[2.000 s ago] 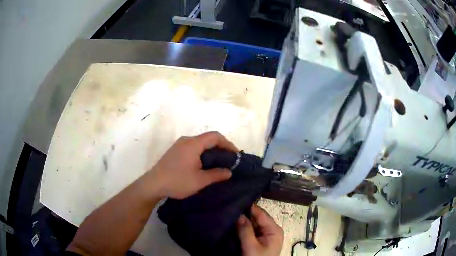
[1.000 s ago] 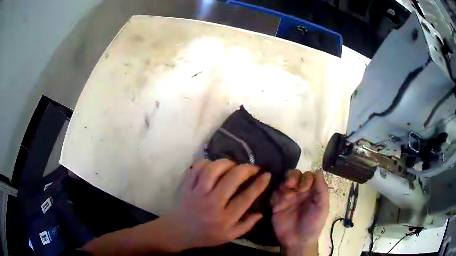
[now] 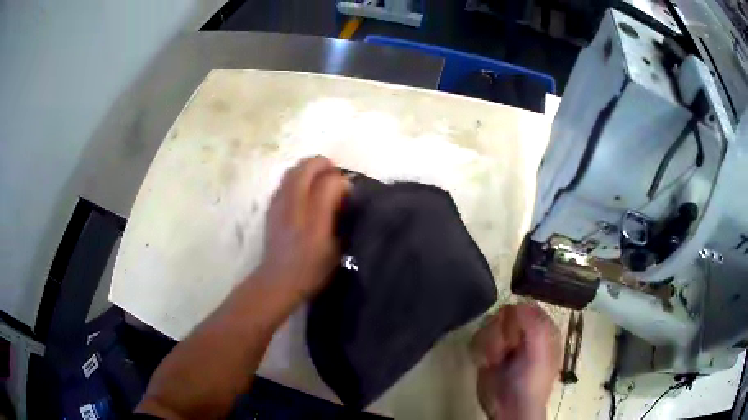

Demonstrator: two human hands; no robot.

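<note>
A black cloth pouch (image 3: 410, 271) lies spread over the pale tabletop, left of the sewing machine and apart from it. A small silvery bit (image 3: 350, 262) shows on its left part. My left hand (image 3: 307, 221) is blurred and grips the pouch's upper left edge; its fingertips are partly hidden. My right hand (image 3: 518, 353) is at the pouch's lower right, fingers curled, beside the cloth; whether it holds anything cannot be told.
The sewing machine head (image 3: 607, 156) stands at the right, with a dark block (image 3: 554, 275) at the arm's end. Thread snips (image 3: 572, 349) lie below it. A blue-edged bin (image 3: 500, 78) is behind the tabletop (image 3: 189, 197).
The pouch has come away from the machine to the left and now lies spread wider. My left hand has moved up to its upper left edge. My right hand has moved right, off the cloth.
</note>
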